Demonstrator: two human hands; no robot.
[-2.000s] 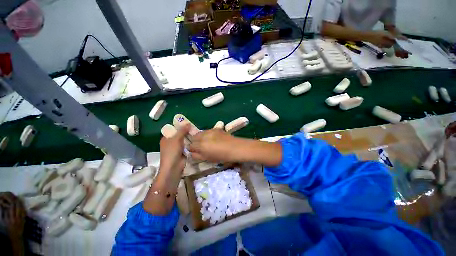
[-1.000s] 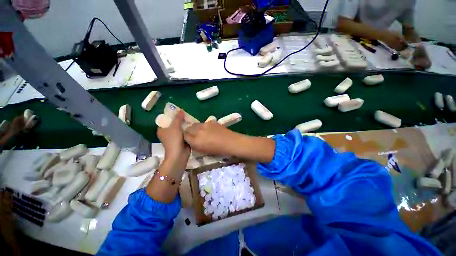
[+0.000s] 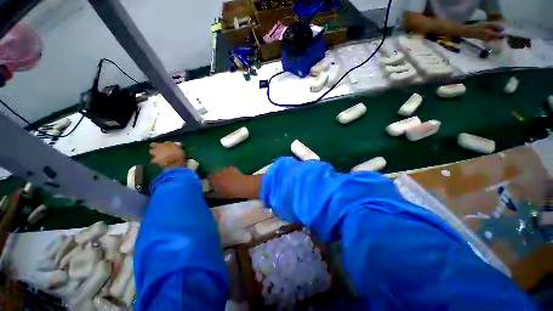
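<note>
My left hand (image 3: pixel 168 155) is over the green conveyor belt (image 3: pixel 273 130), fingers pointing left; its grip is unclear. My right hand (image 3: pixel 227 182) is low at the belt's near edge, with a pale piece at its fingertips; whether it grips it is unclear. A cream housing (image 3: pixel 134 177) lies on the belt left of my left hand. Another cream housing (image 3: pixel 234 137) lies beyond my right hand. The cardboard parts box (image 3: pixel 247 276), filled with small white parts (image 3: pixel 290 267), sits below my right hand, partly hidden by my right sleeve.
A heap of cream housings (image 3: pixel 88 261) lies on the bench at left. A grey post (image 3: pixel 73 173) crosses at left. A brown board (image 3: pixel 485 182) and a long clear strip (image 3: pixel 455 222) lie at right. Across the belt are a blue stand (image 3: pixel 303 59) and another person's hands (image 3: pixel 485 31).
My hands have parted from the housings they held together above the box. My left hand has reached left over the belt; my right hand has lowered. The view has shifted and tilted.
</note>
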